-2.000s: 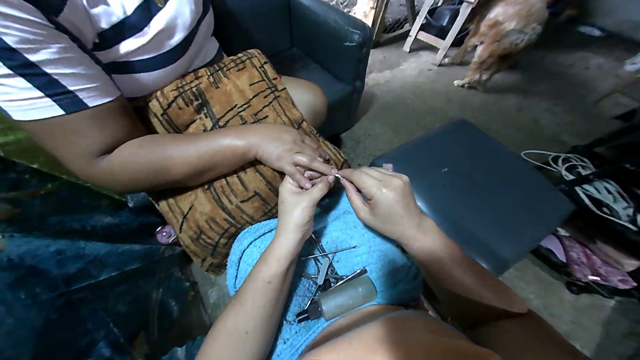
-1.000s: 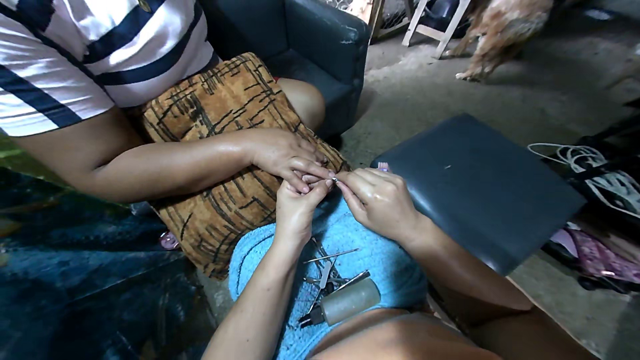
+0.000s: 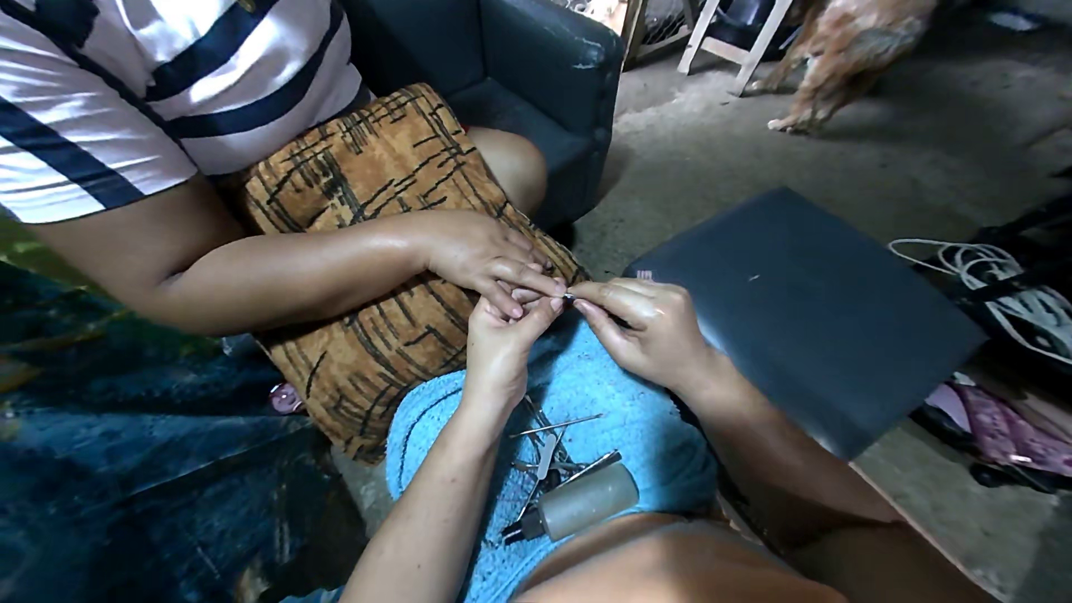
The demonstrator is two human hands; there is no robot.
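Note:
My left hand (image 3: pixel 502 347) holds a fingertip of another person's hand (image 3: pixel 486 255), which lies palm down over a brown patterned cushion (image 3: pixel 394 180). Pinched between the thumb and fingers of my right hand (image 3: pixel 649 327) is a small dark tool (image 3: pixel 569 297), its tip at that person's fingernail; its kind is too small to tell. On my lap, a blue towel (image 3: pixel 662 435) bears a plastic bottle with a black cap (image 3: pixel 590 501), a thin metal rod (image 3: pixel 557 425) and several metal tools (image 3: pixel 546 456) partly under one another.
A dark flat-topped seat (image 3: pixel 812 327) stands close at the right, with coiled white cable (image 3: pixel 1009 285) and a pink patterned cloth (image 3: pixel 1005 427) beyond. The other person sits by a dark armchair (image 3: pixel 544 92). A dog (image 3: pixel 846 59) stands at the back.
Both my hands stay at the other person's fingertip with little plain movement. The dog's legs have shifted a little between the frames.

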